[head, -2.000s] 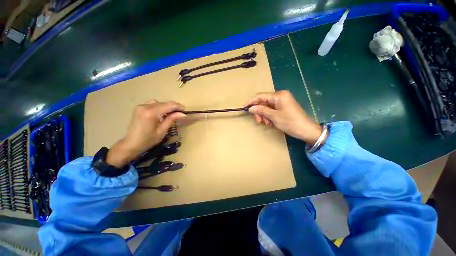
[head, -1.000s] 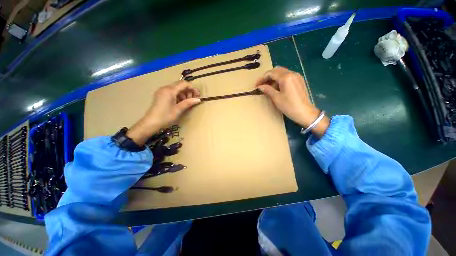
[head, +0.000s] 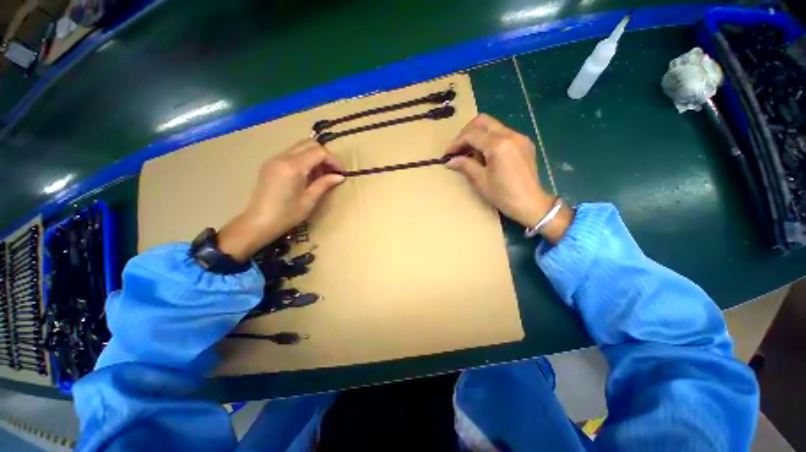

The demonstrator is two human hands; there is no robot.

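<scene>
A short black cable (head: pixel 395 167) is stretched nearly straight between my hands, above or on the tan cardboard sheet (head: pixel 415 282). My left hand (head: pixel 296 184) pinches its left end and my right hand (head: pixel 497 166) pinches its right end. The fingertips hide both cable ends. Two laid cables (head: pixel 384 112) lie side by side near the sheet's far edge, just beyond the held cable. A loose pile of cables (head: pixel 287 300) lies on the lower left of the sheet, partly hidden by my left forearm.
A blue bin of tangled cables (head: pixel 79 291) and a filled cardboard sheet (head: pixel 19 300) are at the left. A white squeeze bottle (head: pixel 594 69), a white wad on a dark stem (head: pixel 692 79) and a second blue bin (head: pixel 767 115) are at the right. A blue strip crosses behind.
Both hands have moved away from me with the cable, from the sheet's middle to just below the laid cables. The pile and laid cables look unchanged.
</scene>
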